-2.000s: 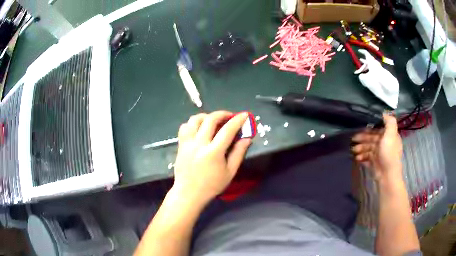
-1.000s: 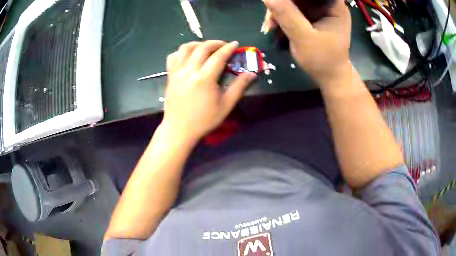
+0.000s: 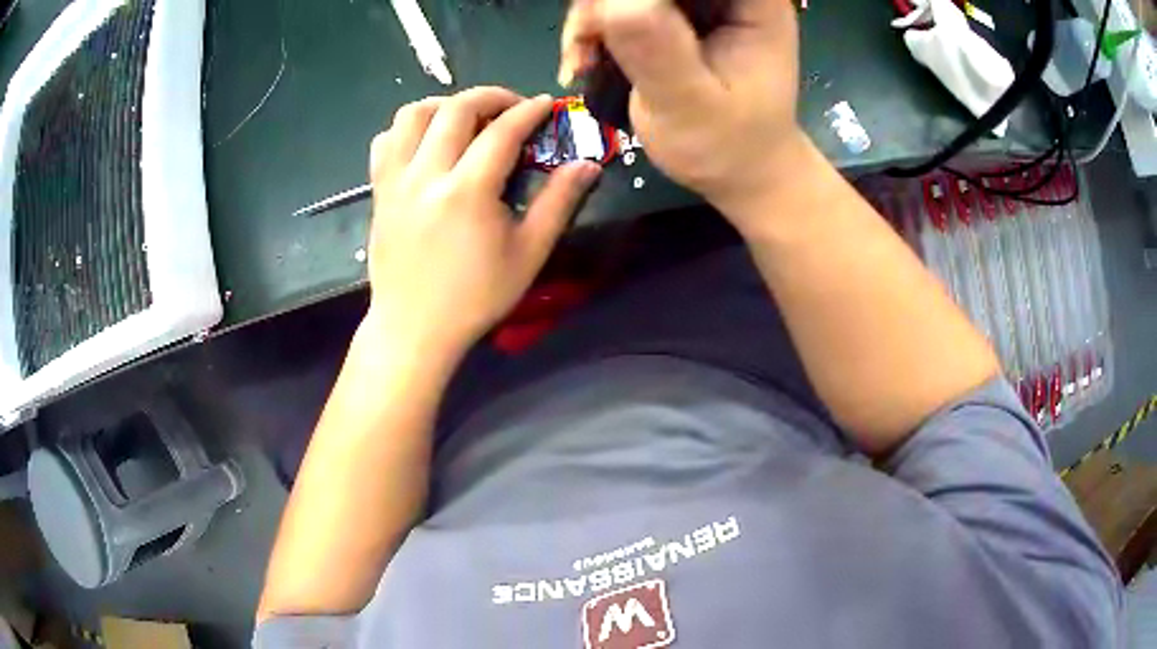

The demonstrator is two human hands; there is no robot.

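Note:
My left hand (image 3: 457, 209) is bare and holds a red thermometer housing (image 3: 581, 131) on the green mat near the bench's front edge. The housing shows a blue part and a whitish rectangle between my thumb and index finger. A thin silver probe (image 3: 333, 200) sticks out to the left from under my hand. My right hand (image 3: 711, 108) is shut on the black electric screwdriver (image 3: 610, 99), whose lower end is at the right part of the housing. The bit is hidden. Tiny white parts (image 3: 638, 183) lie beside the housing.
A slotted tray with a white frame (image 3: 180, 190) stands at left. A slim white-handled tool (image 3: 420, 41) lies behind my left hand. A crumpled white cloth (image 3: 960, 61) and black cord (image 3: 990, 146) are at right. Clear plastic trays (image 3: 1015, 292) are below the edge at right, a grey stool (image 3: 121, 488) lower left.
My right hand, empty at first, has taken hold of the screwdriver and brought it left to the housing. My left hand still holds the housing. The camera view has shifted.

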